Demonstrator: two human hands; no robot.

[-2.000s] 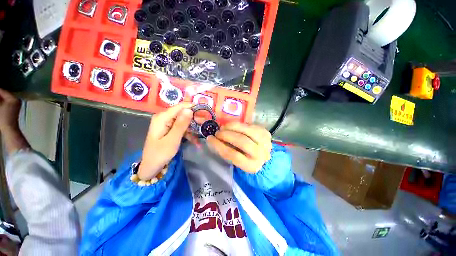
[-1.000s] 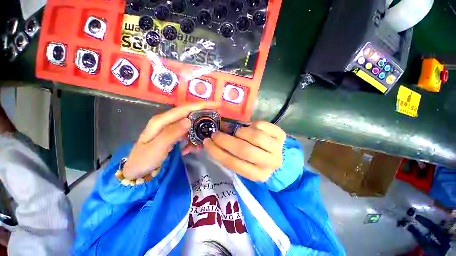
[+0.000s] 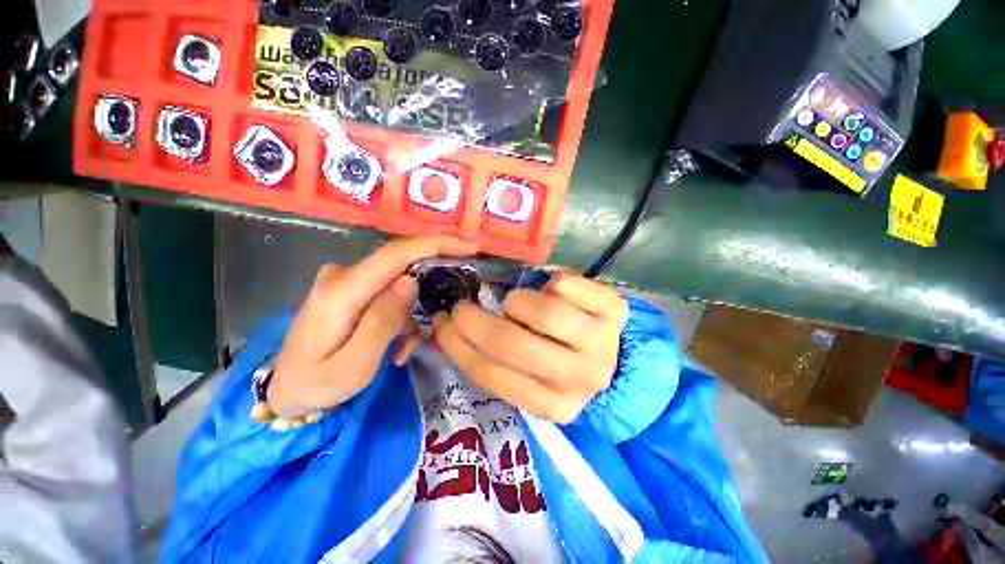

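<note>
An assembled watch head, a silver frame with a dark round centre, is held between both hands just off the bench's front edge. My left hand grips its left side. My right hand has fingertips on its lower right side. A small dark object shows at my right index finger; I cannot tell what it is. The red-orange parts tray has similar units in its pockets. Two empty silver cases lie at its front right. Black round modules lie under clear film in the central recess.
A black tape dispenser with a white roll and a cable stands right of the tray. An orange box with a red button is at far right. Loose silver units lie at far left. Another person's grey sleeve is at left. A cardboard box stands below the bench.
The black module, beside the open silver ring two seconds ago, now sits in the frame. The unit is tilted more and my hands are closer around it. The view has shifted slightly.
</note>
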